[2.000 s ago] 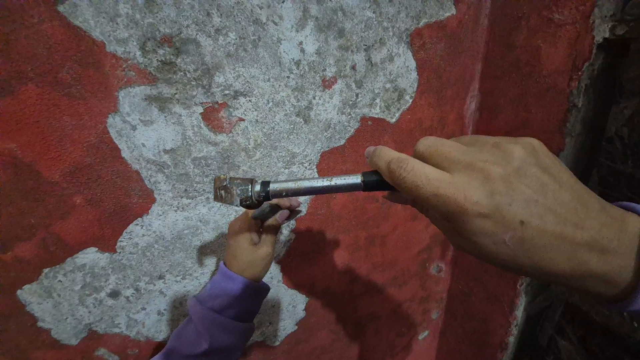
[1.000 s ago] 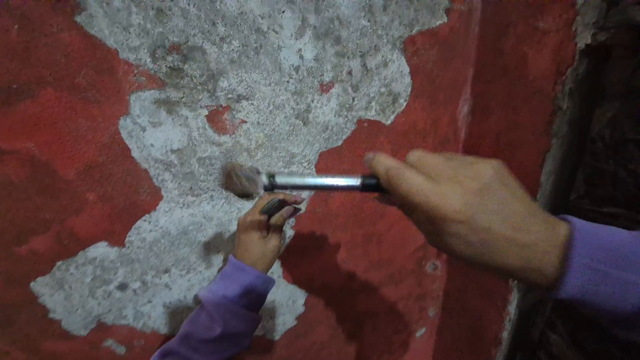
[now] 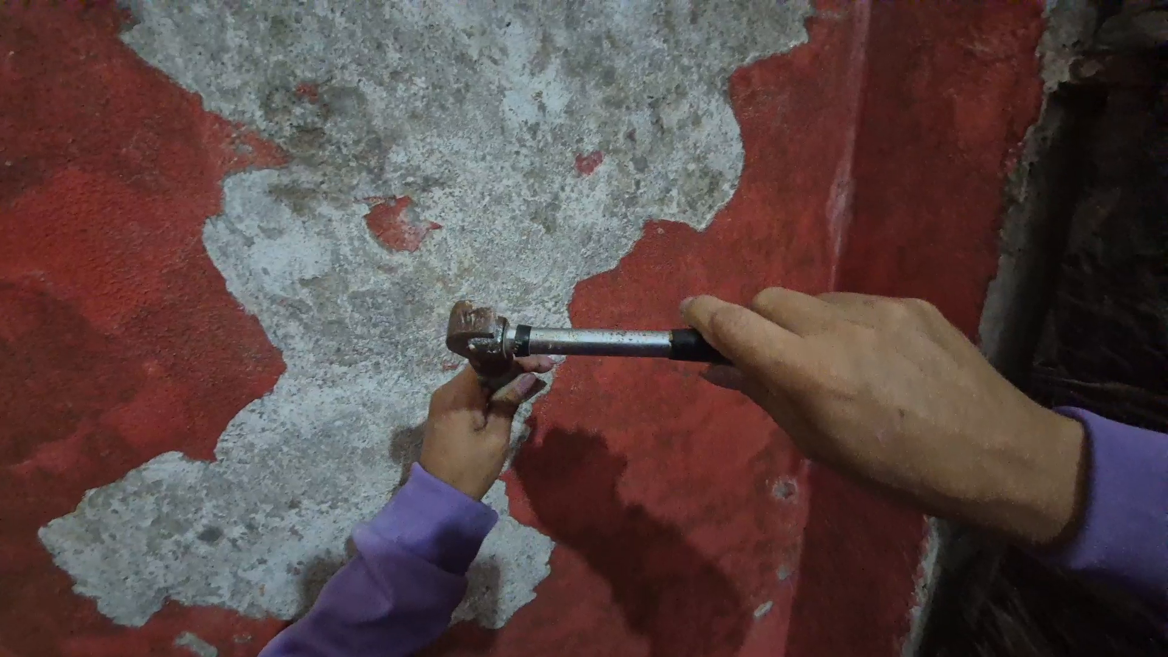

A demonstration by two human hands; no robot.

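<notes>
My right hand point(image 3: 876, 392) grips the black handle of a hammer point(image 3: 598, 342) with a metal shaft, held level across the view from the right. The worn, rusty head of the hammer is over my left hand point(image 3: 470, 429), which pinches a small dark tool, perhaps a chisel, mostly hidden behind the head. The left fingers are close to the wall where bare grey plaster point(image 3: 511, 265) meets red paint point(image 3: 657, 283). Whether the hammer head touches the tool cannot be told.
Small red paint flakes point(image 3: 401, 224) remain on the grey patch. A vertical ridge runs down the red wall on the right, and beyond the wall's rough broken edge point(image 3: 1008, 228) lies a dark recess. Shadows of the hands fall on the wall.
The hammer in my right hand has moved, blurred a second ago, and its head now overlaps the tool in my left hand. My left hand keeps about the same place on the wall.
</notes>
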